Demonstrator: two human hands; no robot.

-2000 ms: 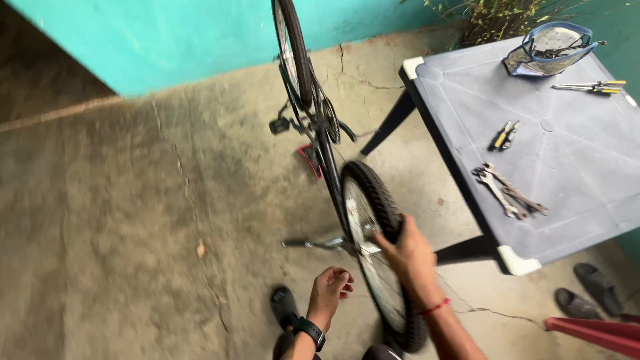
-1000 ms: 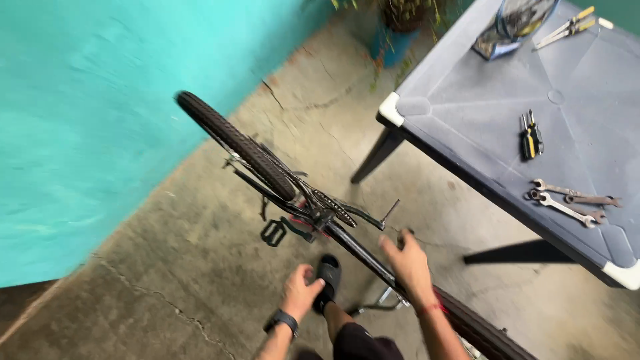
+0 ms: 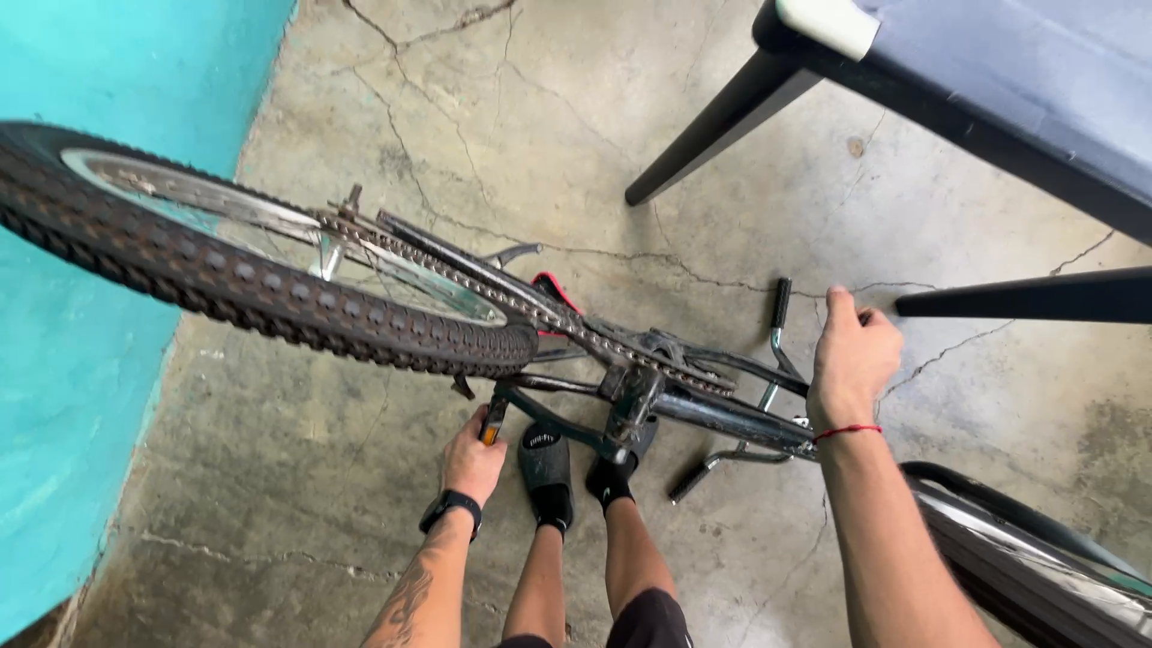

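A black bicycle (image 3: 729,409) stands upside down on the floor, with its handlebar (image 3: 772,396) below the frame. My left hand (image 3: 474,459) grips a pedal (image 3: 492,421) with an orange reflector, at the end of one crank arm. On the opposite side, my right hand (image 3: 855,355) is closed at the end of the other crank, around a dark part that looks like the second pedal, mostly hidden by the fingers. The chain (image 3: 486,288) runs from the chainring to the rear wheel (image 3: 297,310). At lower right, the front wheel (image 3: 1026,558) is partly behind my right forearm.
A grey plastic table (image 3: 1017,81) stands at upper right, its dark legs (image 3: 720,126) reaching the floor close to the bicycle. The turquoise wall (image 3: 117,432) is at the left, near the rear tyre. My feet in black slides (image 3: 546,468) are beside the frame on cracked concrete.
My left hand, empty one second ago, now holds a pedal. The view has swung and come closer to the bicycle; the tools on the table are out of view.
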